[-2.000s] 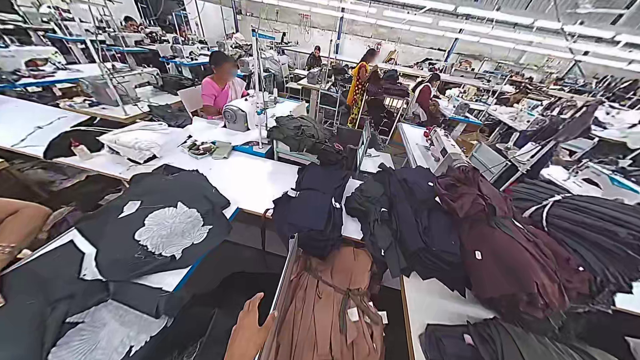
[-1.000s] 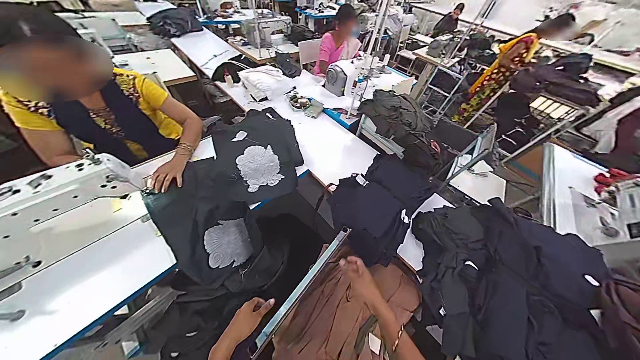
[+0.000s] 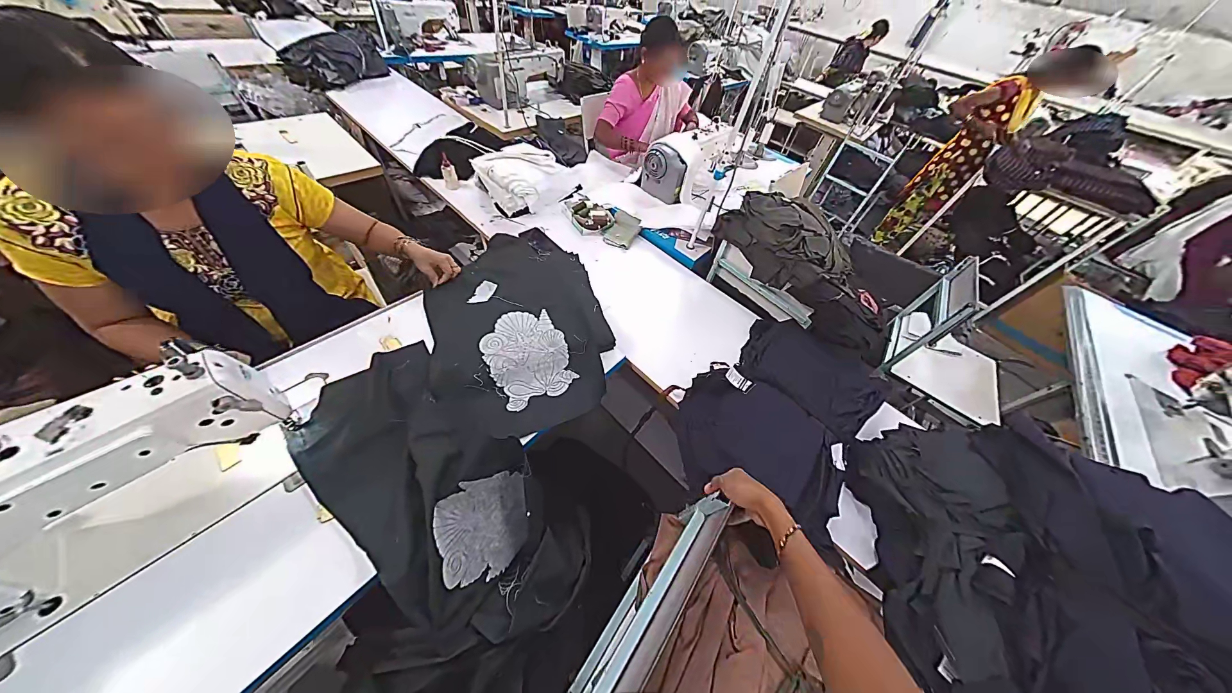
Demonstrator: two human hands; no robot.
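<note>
My right hand (image 3: 747,493) grips the far end of a metal frame rail (image 3: 664,587), its fingers closed over the corner. Below and beside that rail lies a tied bundle of brown fabric (image 3: 731,626). Just beyond my hand sits a stack of navy garments (image 3: 751,433) with small white tags. My left hand does not show. To the left, black fabric pieces (image 3: 385,414) bearing pale shell-pattern prints (image 3: 527,358) drape over a white table's edge, and a co-worker's hand (image 3: 433,264) touches their far corner.
An industrial sewing machine (image 3: 144,452) stands on the white table at left, a seated co-worker (image 3: 221,241) behind it. More dark garments (image 3: 1020,539) are piled at right. A metal rack (image 3: 934,337) stands beyond. Another person in pink (image 3: 647,106) sits at a machine farther back.
My right hand has moved from above the brown bundle to the rail's far end and taken hold of it. My left hand has left the view. The co-worker's hand has moved to the fabric's far corner.
</note>
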